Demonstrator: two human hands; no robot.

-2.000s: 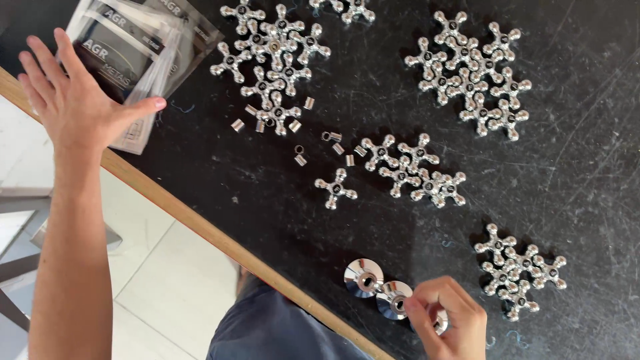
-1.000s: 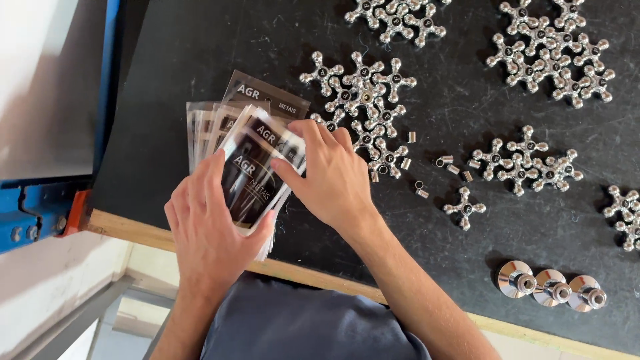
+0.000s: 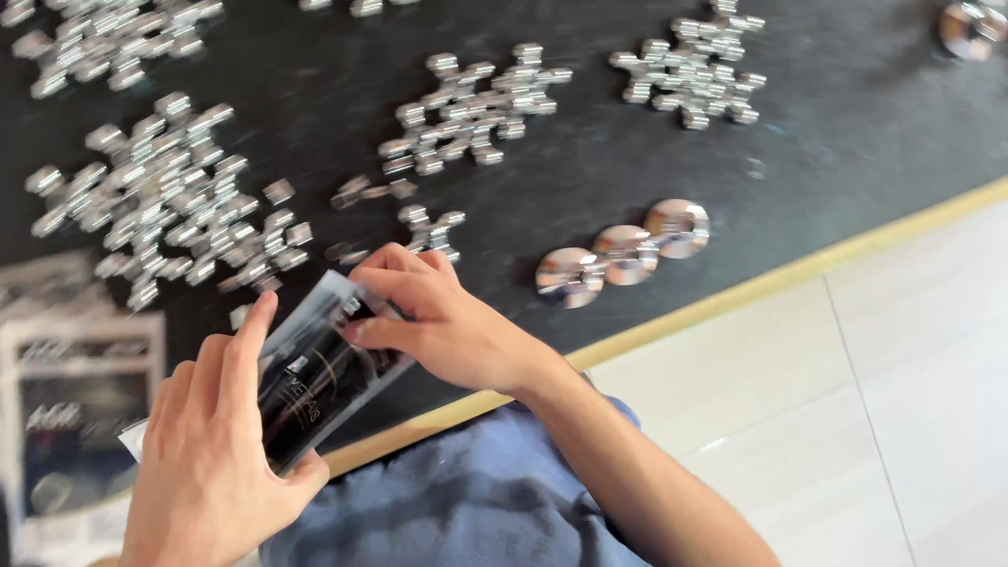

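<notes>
A clear plastic bag with black printing (image 3: 307, 394) is between my hands over the table's near edge. My left hand (image 3: 220, 433) holds its lower left side, thumb below and forefinger raised. The fingers of my right hand (image 3: 425, 315) grip the bag's upper right end. Just beyond my right fingers lies a single chrome cross handle (image 3: 431, 230). Three round chrome flanges (image 3: 626, 253) lie in a touching row to the right. More printed plastic bags (image 3: 83, 409) lie at the left, blurred. The view is blurred by motion, and what is inside the held bag cannot be told.
A large cluster of chrome cross handles (image 3: 165, 189) lies left of centre, with small metal sleeves (image 3: 279, 191) beside it. Other clusters lie at the middle (image 3: 472, 106) and right (image 3: 697, 71). Another round flange (image 3: 970, 31) is at the far right. The wooden table edge (image 3: 709, 291) runs diagonally.
My right hand was at the flanges, then joined my left at the stack of bags. Now a bag is held between both hands, apart from the others at the left. The view has swung strongly.
</notes>
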